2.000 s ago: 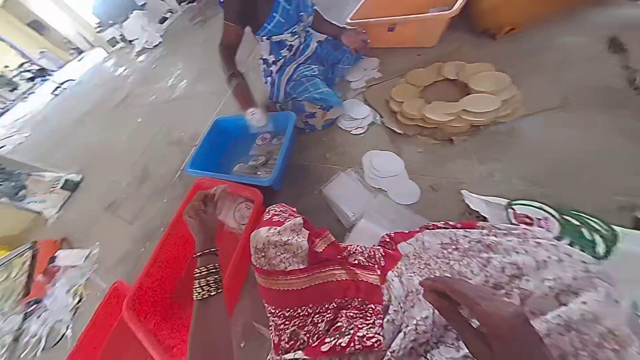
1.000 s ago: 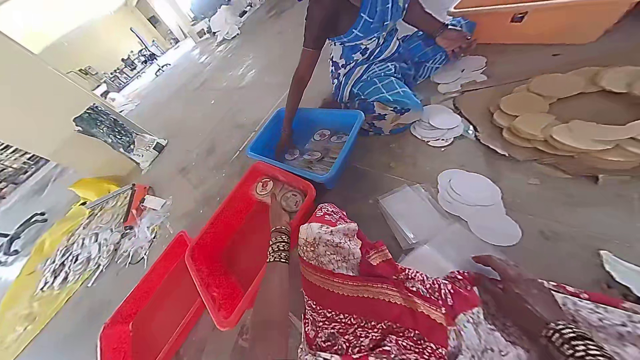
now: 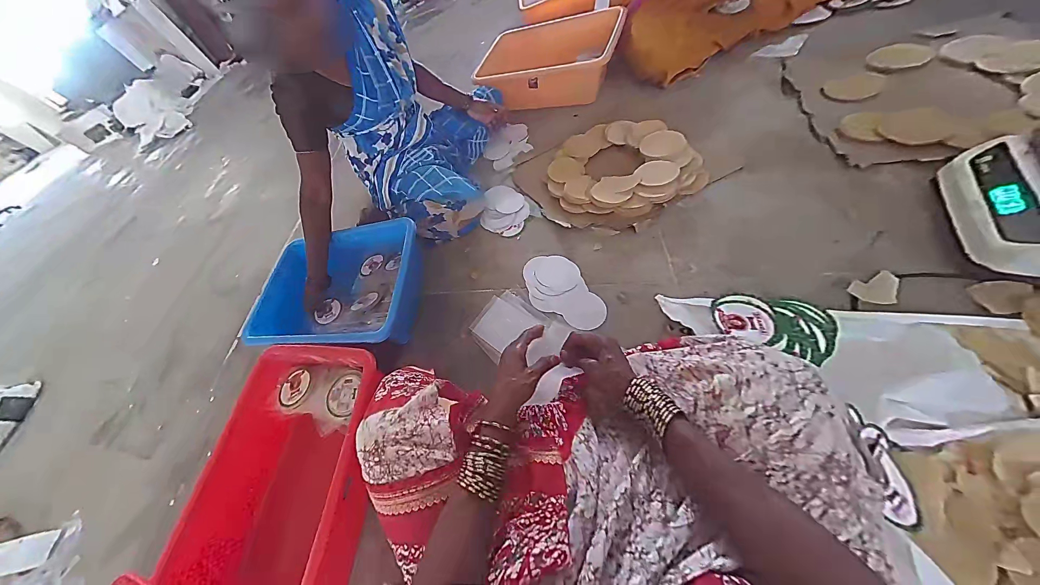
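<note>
My left hand point(image 3: 522, 374) and my right hand point(image 3: 597, 370) meet above my lap, fingers pinched on a clear plastic bag point(image 3: 552, 343). A white paper disc point(image 3: 554, 383) lies below the fingers; whether it is inside the bag is unclear. Flat plastic bags point(image 3: 502, 325) lie on the floor just beyond, beside a loose pile of white paper discs point(image 3: 561, 284). In the red tub point(image 3: 244, 487) at my left, clear packets with round printed labels point(image 3: 295, 388) lie at the far end.
A person in blue patterned cloth point(image 3: 406, 138) reaches into a blue tub point(image 3: 272, 305) holding labelled packets. Beyond the bags, flat pale rounds point(image 3: 613, 188) form a ring on cardboard. An orange crate point(image 3: 544, 73) stands behind. At right are a digital scale point(image 3: 987, 211) and a printed white sheet point(image 3: 902, 357).
My left hand has moved from the red tub to my lap, beside my right hand. Labelled packets now lie in the tub where that hand was. The view has swung right.
</note>
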